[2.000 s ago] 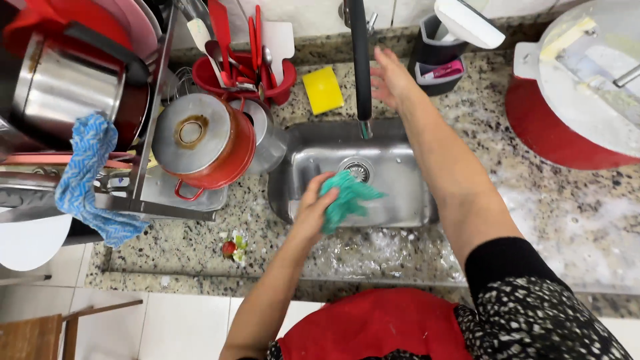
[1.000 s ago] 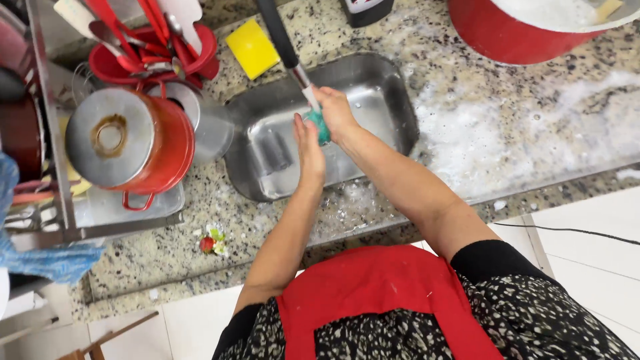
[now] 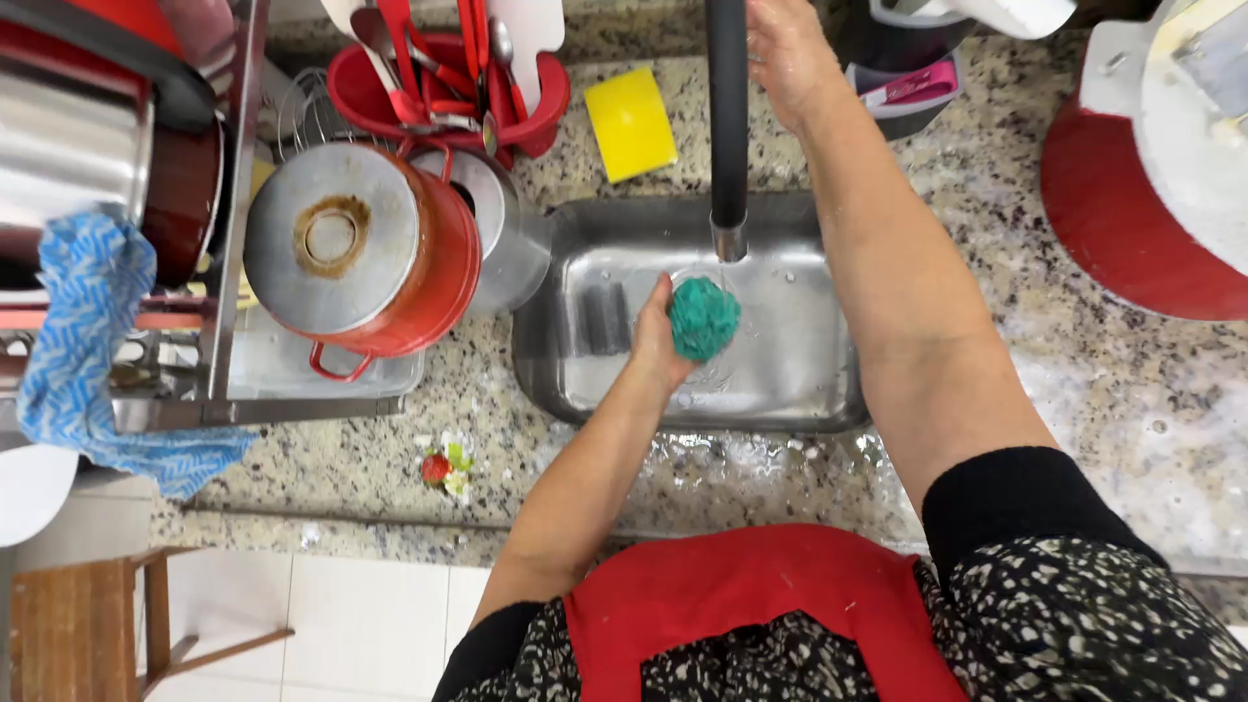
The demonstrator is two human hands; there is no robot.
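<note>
A wadded green cloth (image 3: 704,319) rests in my left hand (image 3: 661,334), over the stainless steel sink (image 3: 790,390). Above the cloth hangs the black faucet spout (image 3: 728,117), its metal tip just up and to the right of it. My right hand (image 3: 792,54) is raised behind the sink, beside the upper part of the spout; its fingertips are partly cut off by the frame edge, and whether it touches the faucet handle cannot be seen. A yellow sponge cloth (image 3: 631,124) lies on the granite counter behind the sink.
Left of the sink stand a red pot with a metal lid (image 3: 331,239), a red utensil holder (image 3: 546,107) and a dish rack (image 3: 239,195) with a blue cloth (image 3: 83,322). A strawberry (image 3: 436,468) lies near the counter edge. A large red pot (image 3: 1121,205) and suds are at right.
My hands were together at the spout tip one second ago and are now apart. My right hand has moved up beside the spout; the green cloth has stayed with my left. The view has shifted.
</note>
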